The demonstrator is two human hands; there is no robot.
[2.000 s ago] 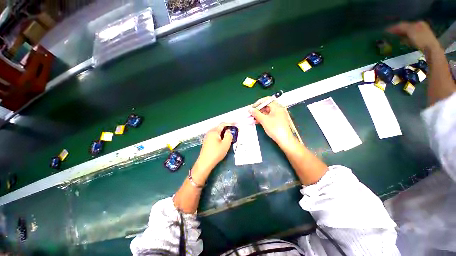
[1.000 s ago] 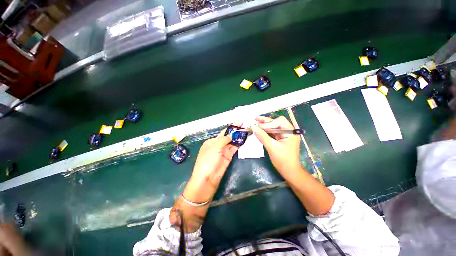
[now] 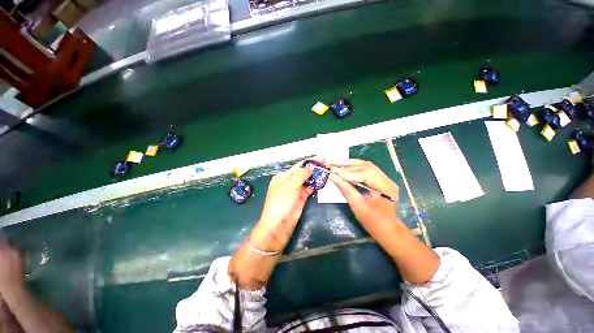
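Note:
My left hand [image 3: 284, 198] holds a device unit [image 3: 316, 177], a small rounded black case with blue inside, its open face turned up. My right hand [image 3: 368, 193] grips slim dark tweezers [image 3: 372, 189]. Their tip end is at the unit's right edge; whether it holds a small piece cannot be told. A white adhesive sheet [image 3: 333, 194] lies under both hands, partly hidden by them. Another unit [image 3: 240, 190] with a yellow tab lies on the bench to the left of my hands.
Two more white sheets [image 3: 451, 167] [image 3: 509, 156] lie to the right. Units with yellow-white tabs are spaced along the green belt [image 3: 260, 84] and clustered at far right [image 3: 551, 116]. A pale rail [image 3: 273, 156] separates belt and bench. Another person's arm shows at lower left, a white sleeve at right.
The tweezers were angled up and away from the unit, then swung down to its right edge. My left hand has raised and turned the unit face up. The other person's arm has entered at lower left.

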